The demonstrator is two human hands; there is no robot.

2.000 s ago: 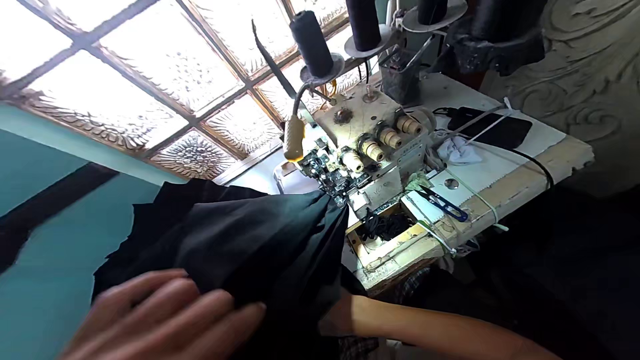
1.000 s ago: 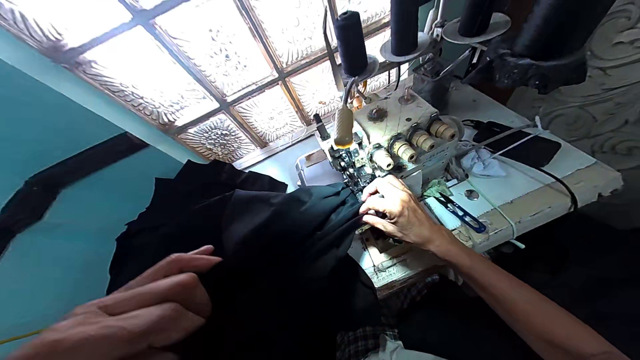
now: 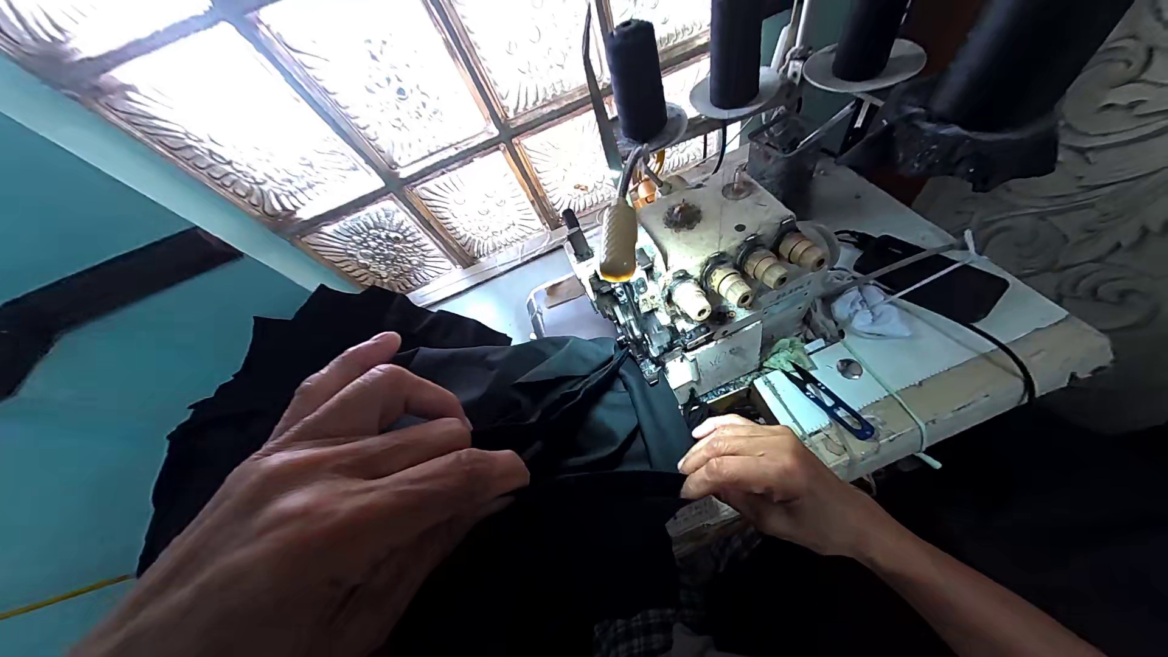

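Note:
Black fabric [image 3: 584, 401] lies bunched in front of an overlock sewing machine [image 3: 721, 237], with its far edge at the presser foot area. My right hand [image 3: 776, 474] pinches the fabric's right edge between thumb and fingers, just below the machine head. My left hand [image 3: 383, 493] is over the fabric at the left, fingers bent; its fingertips are at a fold, and the thumb side is partly hidden. A small lamp [image 3: 619, 242] lights the needle area. Blue thread snips [image 3: 829, 401] rest on the machine table to the right of the machine.
Cones of black thread [image 3: 637, 82] stand behind the machine. A black phone-like object [image 3: 940, 274] and a crumpled white cloth [image 3: 871, 310] lie on the table [image 3: 1040, 351], with cords across them. A patterned glass window [image 3: 392, 82] is behind, and a teal wall [image 3: 82, 474] at left.
My right hand has moved from beside the needle area down to the fabric's edge nearer me. My left hand has moved right and up, onto the fabric.

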